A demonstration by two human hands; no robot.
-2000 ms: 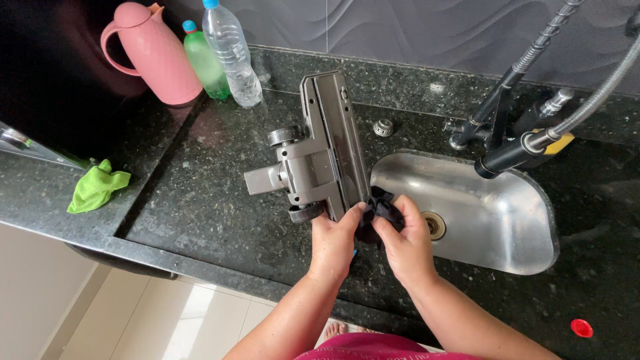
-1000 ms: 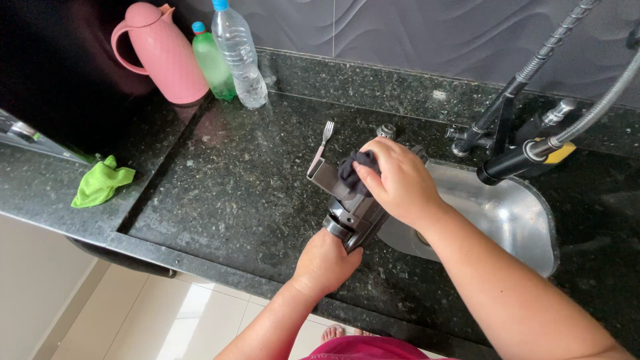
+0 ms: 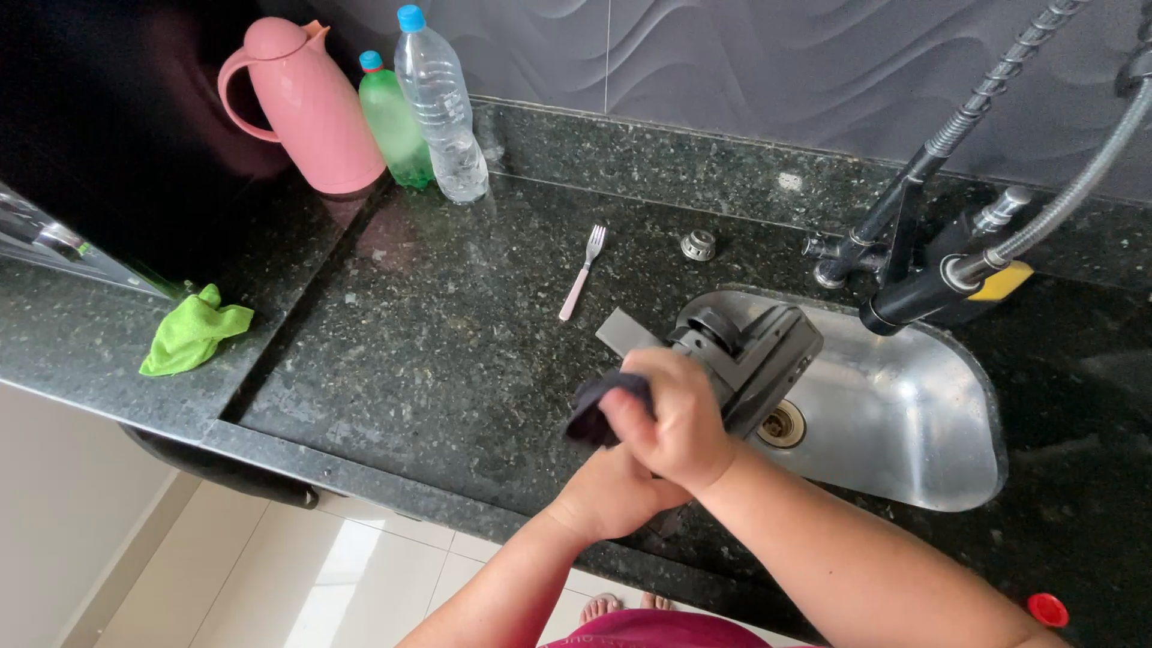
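A grey plastic vacuum cleaner floor head (image 3: 756, 360) with wheels is held over the left end of the steel sink, tilted, its flat connector piece (image 3: 630, 333) pointing left. My left hand (image 3: 616, 490) is below it, closed around its lower part, which the hands largely hide. My right hand (image 3: 675, 414) crosses above the left one and grips a dark cloth (image 3: 607, 409), pressed near the head's lower left side. A fork with a pink handle (image 3: 576, 292) lies on the granite counter behind, and a metal sink strainer (image 3: 697, 245) sits to its right.
The steel sink (image 3: 909, 405) is at the right under a black spring-hose faucet (image 3: 909, 297). A yellow sponge (image 3: 1001, 282) is behind the faucet. A pink thermos jug (image 3: 315, 117), green bottle (image 3: 396, 130) and clear bottle (image 3: 441, 108) stand back left. A green cloth (image 3: 193, 333) and a red cap (image 3: 1048, 610) lie apart.
The floor head has been turned in my hands, and its wheel and long body show again. My right hand with the dark cloth has moved from its upper end down and left, close to my left hand.
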